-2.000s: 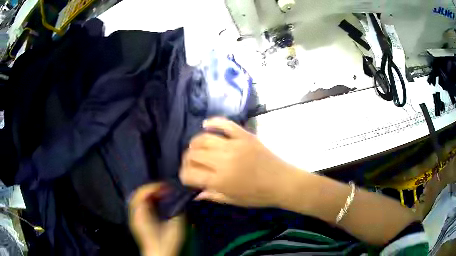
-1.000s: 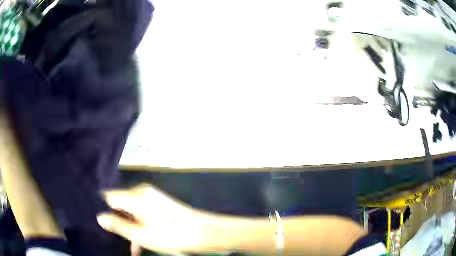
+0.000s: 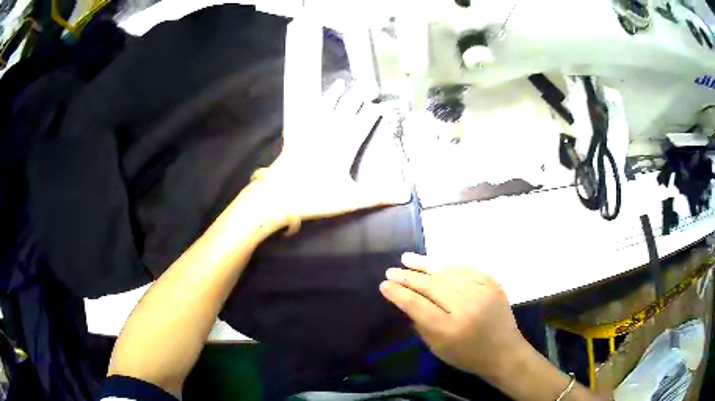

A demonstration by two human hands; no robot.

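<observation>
Dark cloth [image 3: 321,282] lies over the table's front edge, with a thin blue line along its right edge beside the needle area. My left hand [image 3: 337,168] lies flat on it left of the needle area, fingers spread and washed out by glare. My right hand [image 3: 459,309] is nearer the front, its fingertips on the cloth's right edge; its thumb is hidden. A large black panel [image 3: 196,102] spreads left of my left forearm. The presser foot and needle are lost in glare.
The white machine head [image 3: 549,51] stands at the back right. Black-handled scissors [image 3: 607,176] lie right of the needle area, near a dark strip [image 3: 651,243] over the table edge. A long white bar [image 3: 303,78] stands at upper centre. A yellow frame [image 3: 627,325] is below right.
The dark cloth, bunched in my hands and then pulled left, now lies spread under the needle area. My left hand has come onto it flat; my right hand has moved right to its edge.
</observation>
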